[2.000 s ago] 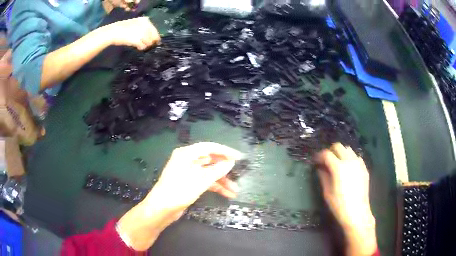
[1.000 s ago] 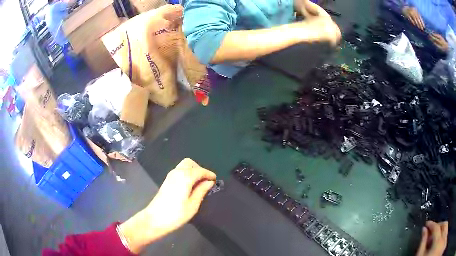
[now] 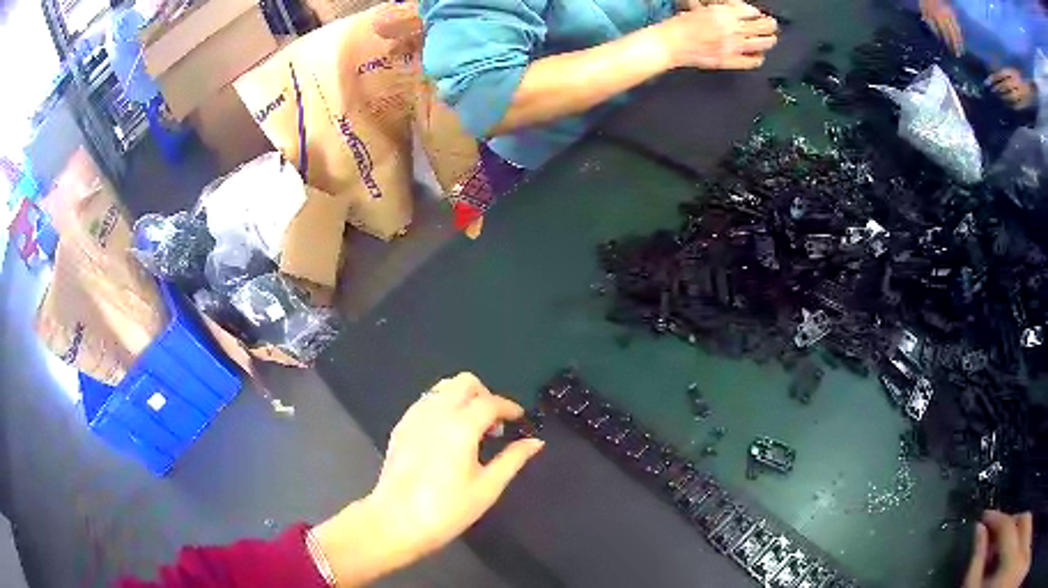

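My left hand (image 3: pixel 442 471) is at the near left end of a row of black units (image 3: pixel 661 459). Its thumb and forefinger are around a small dark unit (image 3: pixel 519 428), close beside the row's end. My right hand (image 3: pixel 998 554) is cut off at the lower right corner, fingers by the heap's near edge; what it holds cannot be told. A single black housing (image 3: pixel 771 455) lies on the green bench beyond the row. Tiny silvery bits (image 3: pixel 891 488) are scattered right of it. The large heap of black parts (image 3: pixel 793 253) lies behind.
Another person's teal sleeve (image 3: pixel 488 69) and hands are at the top; a further person's hands (image 3: pixel 1009 86) are top right. Clear plastic bags (image 3: pixel 937 121) lie on the heap. Left of the bench are brown sacks (image 3: pixel 345 115), a blue crate (image 3: pixel 167 396) and bagged dark parts (image 3: pixel 276 316).
The view has turned left since the first frame. Since the second, my left hand has moved right to the row's end with the small unit. My right hand has barely moved.
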